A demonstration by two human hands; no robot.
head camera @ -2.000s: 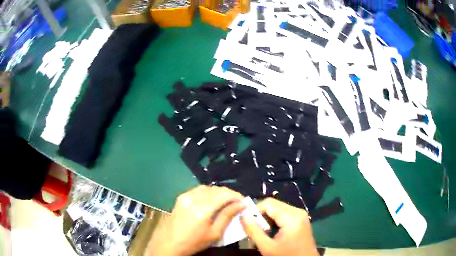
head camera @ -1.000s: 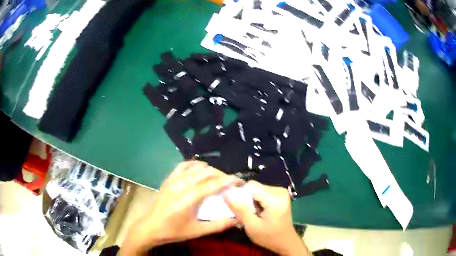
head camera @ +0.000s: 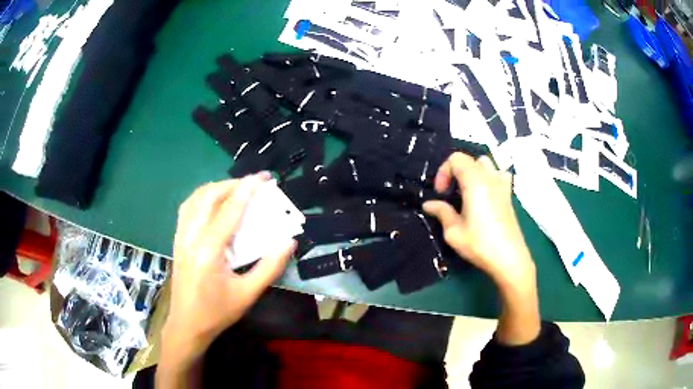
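Note:
My left hand holds a white strap card at the front edge of the green table. The card's back end touches black straps. My right hand is over the right side of the dark heap of watch straps, thumb and fingers bent apart. Whether a strap is between its fingertips cannot be told. The loose straps show small silver buckles and keepers. One strap with a buckle lies at the heap's near edge.
A large pile of white packed strap sets lies beyond the heap. A long white card stack is at right. A black row and a white row lie at left. A carton of bagged goods is below left.
My hands were together on a white piece and have parted. My left hand keeps a white card; my right hand has moved right and forward to the strap heap. The view has shifted.

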